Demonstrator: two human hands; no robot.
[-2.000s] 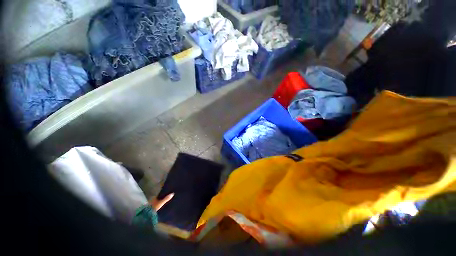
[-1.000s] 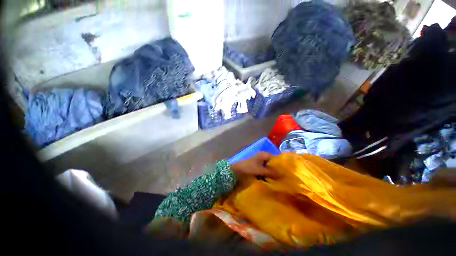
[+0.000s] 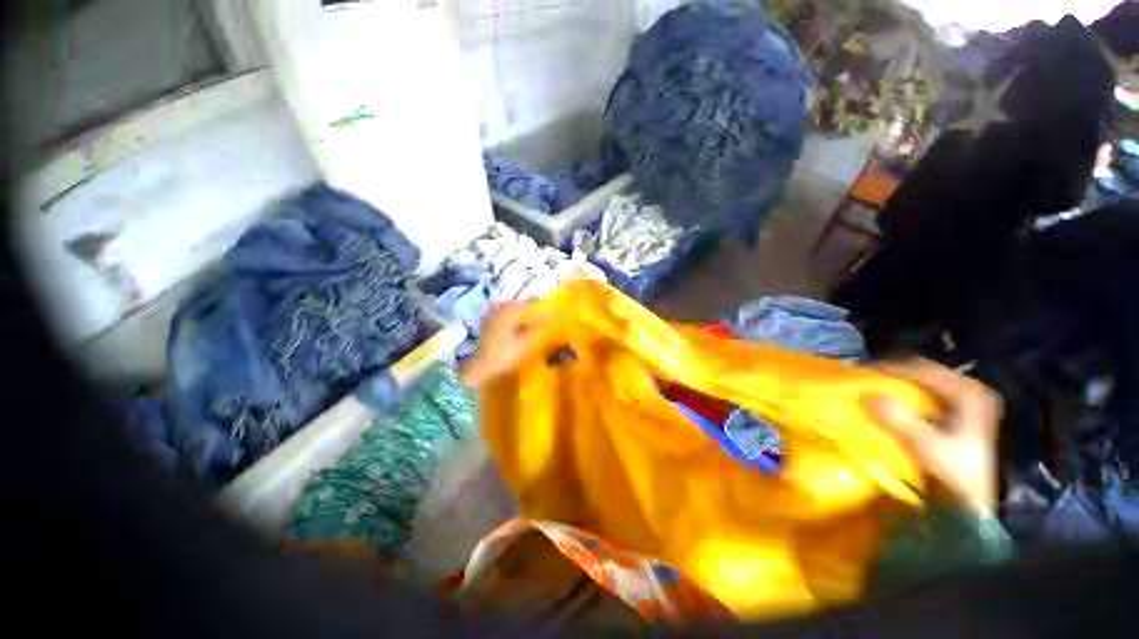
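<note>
A yellow-orange cloth (image 3: 587,437) is held up in front of me. It has a small dark label at its upper left and a gap between its folds, through which blue and red show. My left hand (image 3: 502,345) grips its upper left corner. My right hand (image 3: 956,431), blurred, holds it at the right side. Part of the right hand's fingers merges with the cloth. Green patterned sleeves show at both wrists.
A pale bin (image 3: 300,452) with heaped dark blue garments (image 3: 294,318) stands at left. White garments (image 3: 518,265) lie behind the cloth. A large denim bundle (image 3: 712,112) stands further back. A person in dark clothing (image 3: 987,212) is at right, near a wooden stool (image 3: 864,200).
The cloth has been raised and spread between both hands. My left hand has moved left and up with its edge, and my right hand has come into view. The view has tilted up.
</note>
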